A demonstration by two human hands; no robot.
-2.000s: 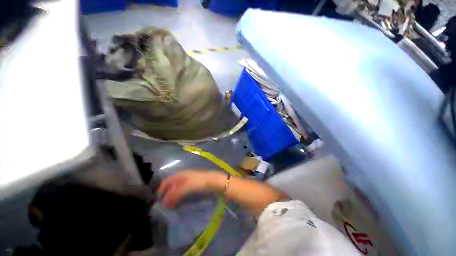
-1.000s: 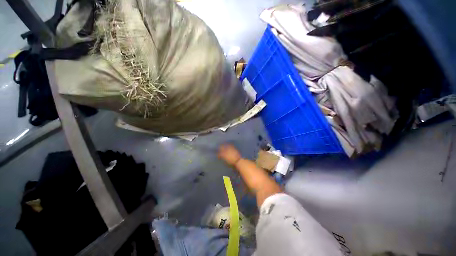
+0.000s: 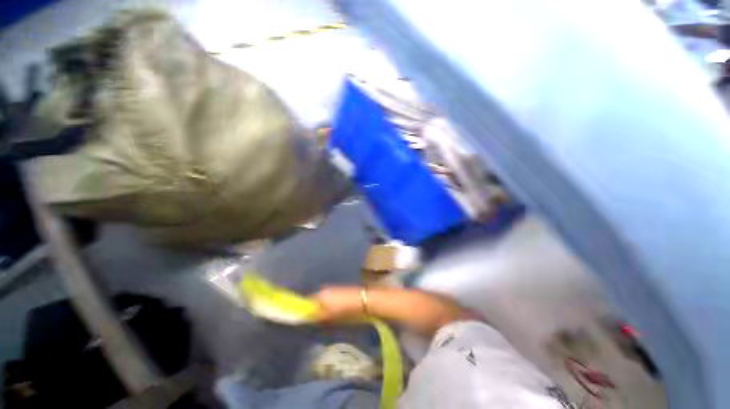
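My right hand [image 3: 338, 305] reaches in from the lower right in a white printed sleeve, blurred, with a thin band at the wrist. It is shut on a bright yellow strip [image 3: 276, 302], which sticks out to the left over the grey floor. Another yellow length [image 3: 391, 363] hangs below the wrist; whether it is the same strip cannot be told. My left hand is not in view. A large olive-beige sack [image 3: 216, 152] stands on the floor at the upper left. A black fabric pile [image 3: 60, 339] lies at the lower left.
A blue bin [image 3: 392, 172] with pale cloth stands right of the sack. A pale blue ironing table [image 3: 576, 120] fills the upper right. A grey metal leg [image 3: 84, 295] crosses the lower left. A small brown cardboard piece [image 3: 380, 258] lies below the bin.
The view has lifted, bringing the ironing table back in. My right hand, with no strip seen in it a second ago, now holds a yellow strip.
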